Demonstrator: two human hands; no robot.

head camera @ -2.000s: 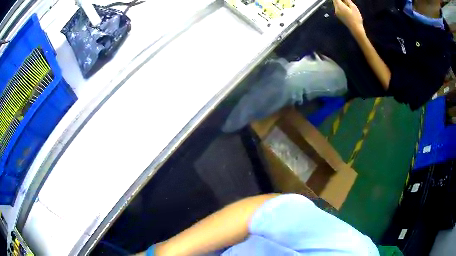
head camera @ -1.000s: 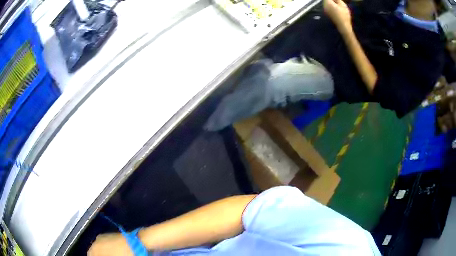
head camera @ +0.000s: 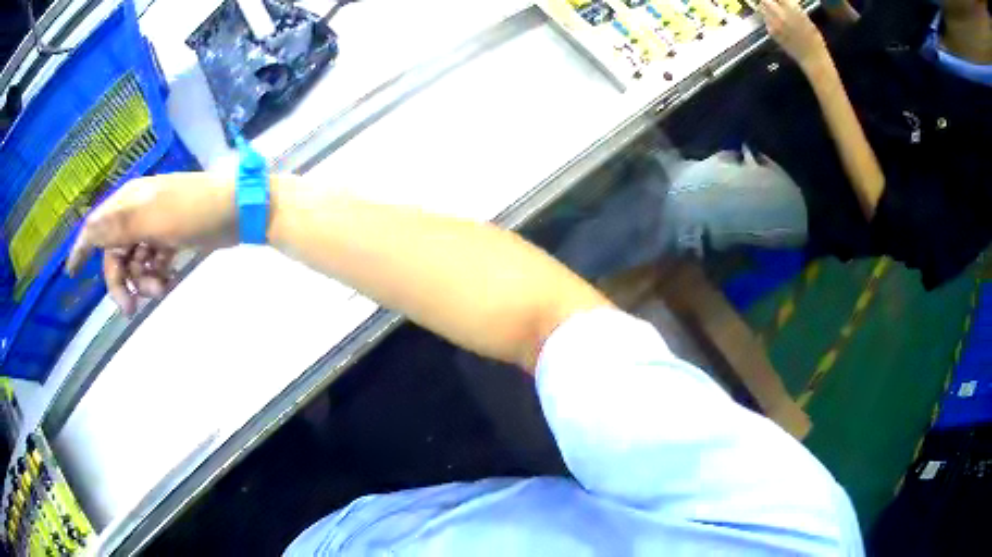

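Note:
My right hand [head camera: 141,234], bare with a blue wristband, reaches from the right across the white bench [head camera: 294,310]. It is over the near edge of the blue tray [head camera: 49,326]. Its fingers are loosely bent and apart, and I see nothing held in it. Whether it touches the tray I cannot tell. The tray holds a row of yellow-edged pieces [head camera: 82,174], partly behind the hand. My left hand is not in view.
A crumpled black bag [head camera: 261,76] lies beside the tray. Circuit boards [head camera: 653,33] lie at the top and more boards [head camera: 38,500] at the bottom left. Another person's forearm [head camera: 848,136] is at the upper right. A cardboard box [head camera: 751,359] stands below the bench.
My right hand has risen from below the bench edge and moved up across the bench to the tray. The view has shifted, and my arm now partly covers the cardboard box.

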